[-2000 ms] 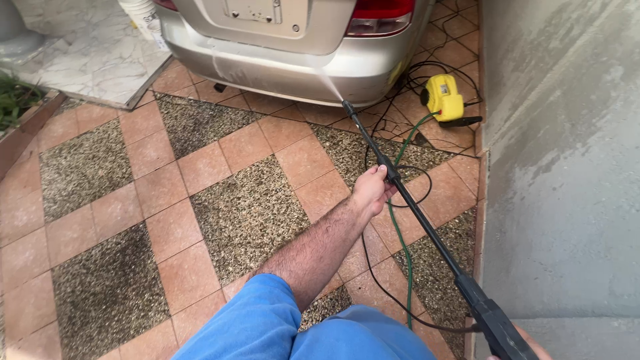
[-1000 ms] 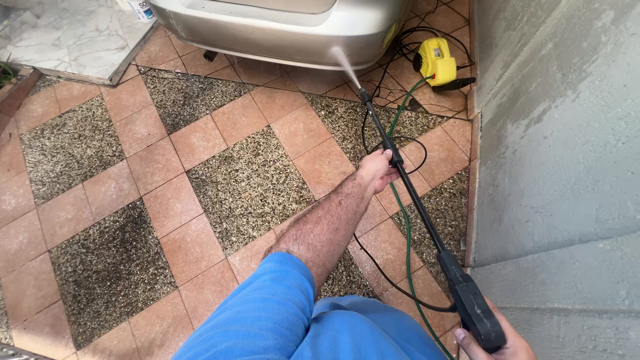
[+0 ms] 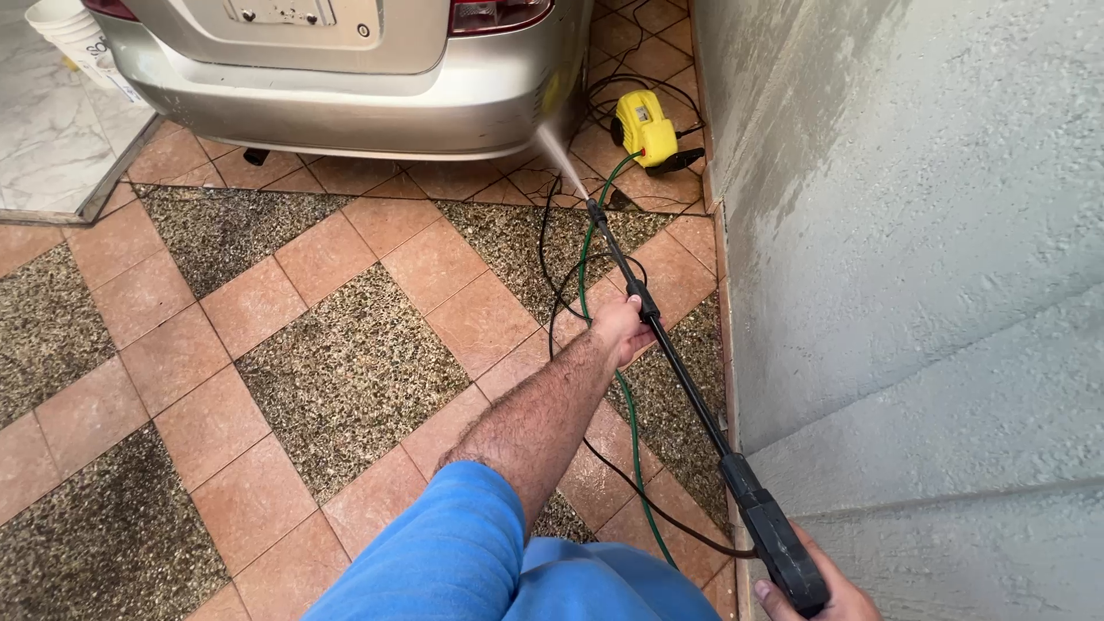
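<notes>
My left hand (image 3: 623, 328) grips the front part of a black pressure washer wand (image 3: 690, 384) near its collar. At the lower right, my right hand (image 3: 819, 573) holds the wand's trigger handle (image 3: 776, 539); some of its fingers are hidden. A white water spray (image 3: 561, 157) leaves the nozzle (image 3: 594, 207) and reaches the right corner of a silver car's rear bumper (image 3: 345, 116). The yellow pressure washer (image 3: 645, 129) stands on the tiles beside the car, with a green hose (image 3: 631, 414) and a black hose (image 3: 642, 496) running back toward me.
A rough grey wall (image 3: 914, 259) rises close on the right. Black cable (image 3: 604, 86) lies coiled around the washer. At the left are a raised marble-look slab (image 3: 52, 147) and stacked white buckets (image 3: 69, 34). Terracotta tiles (image 3: 216, 427) and pebbled squares (image 3: 354, 379) cover the floor.
The spray has shifted from the bumper's face to its right corner. The view has tilted, showing more of the car than one second ago. Both hands have kept hold of the wand.
</notes>
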